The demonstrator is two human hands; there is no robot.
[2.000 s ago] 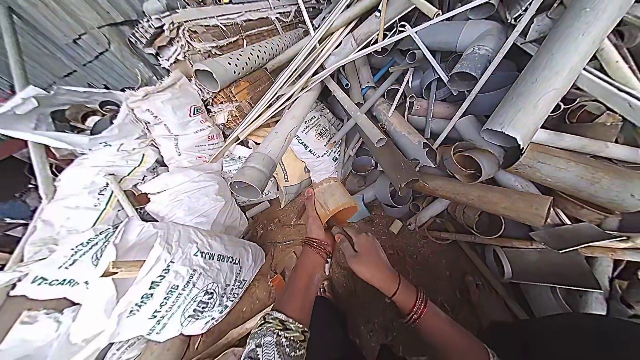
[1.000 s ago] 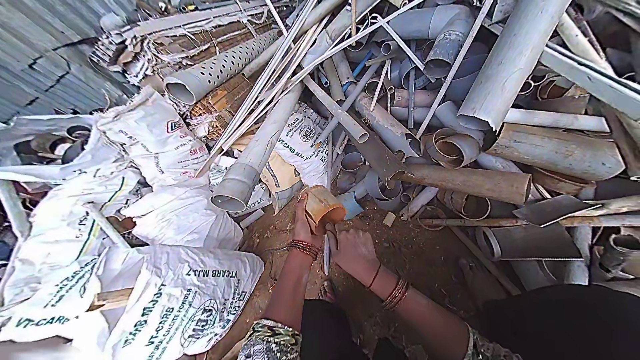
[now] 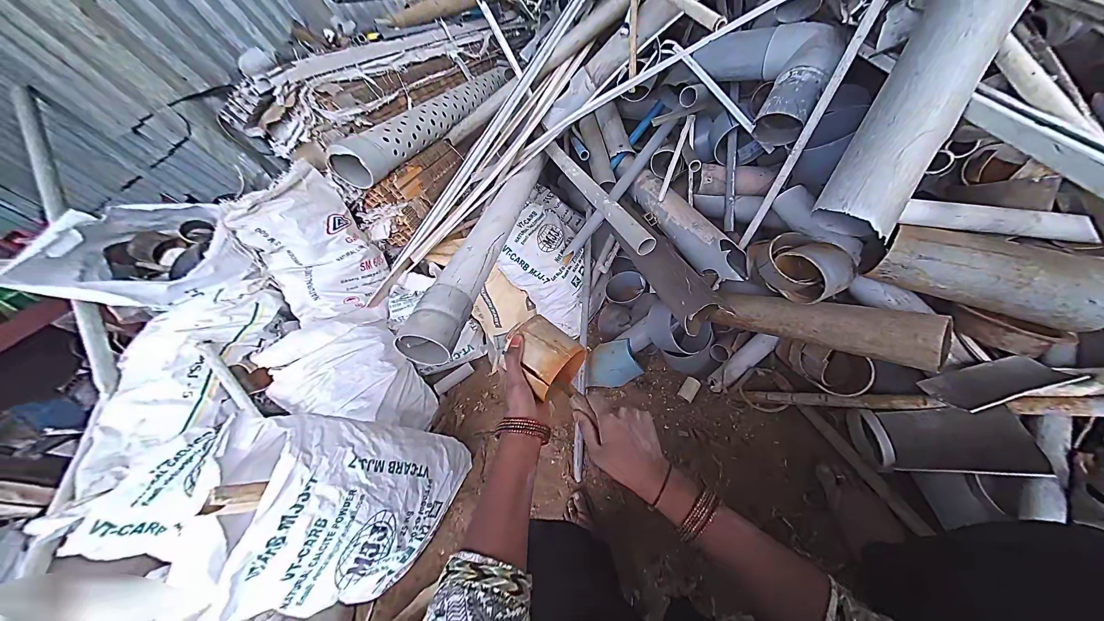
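A short yellowish-orange plastic pipe piece is in my left hand, which grips it from the left and below. Its open end faces right and down. Just right of it, my right hand is closed around a slim brownish handle whose upper part points toward the pipe piece; what tool it belongs to cannot be made out. Under the hands lies bare brown soil. A blue plastic piece lies beyond, to the right of the pipe piece.
White woven sacks bearing print lie at the left. A perforated pipe and a long grey pipe lie ahead. Cut pipes, such as a brown one, heap up at the right. A corrugated metal sheet stands at the back left.
The orange pipe piece has turned in my left hand, its open end now facing down and right. My right hand stays close beside it, still closed on the handle.
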